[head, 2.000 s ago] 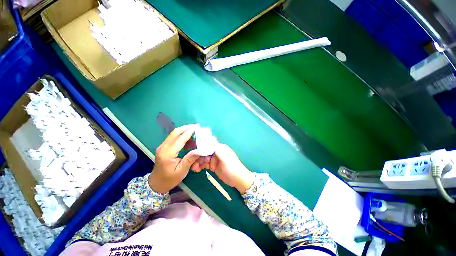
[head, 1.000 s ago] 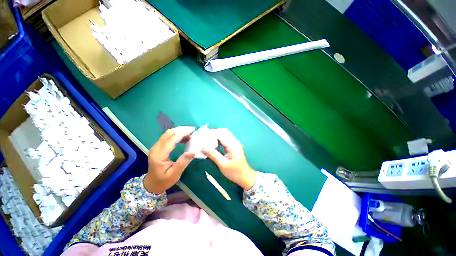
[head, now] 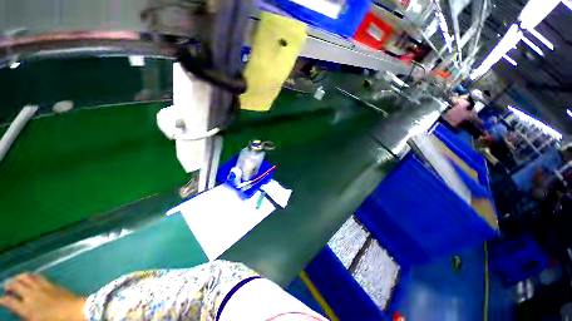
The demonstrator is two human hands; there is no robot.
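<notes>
My right hand [head: 39, 299] is at the lower left edge, blurred, over the green bench mat [head: 147, 244]. Its fingertips reach the picture's edge. No part shows in it, but whether it holds something at the fingertips cannot be told. Its floral sleeve [head: 169, 291] runs to the bottom middle. My left hand is out of the picture. A white paper sheet [head: 226, 216] lies on the bench beyond the sleeve. A small blue tray [head: 235, 182] with a clear bottle [head: 251, 162] and thin sticks stands at its far edge.
The green belt [head: 94, 169] runs beyond the bench. A white power strip [head: 188, 119] and yellow card [head: 273, 63] are on the upright frame. Blue totes [head: 420, 210] stand at the right, one holding cartons of white parts [head: 376, 276]. People [head: 461, 113] are farther off.
The view has swung right and up. The cartons at the left and my left hand have left the picture. The white housing that both hands held is no longer visible.
</notes>
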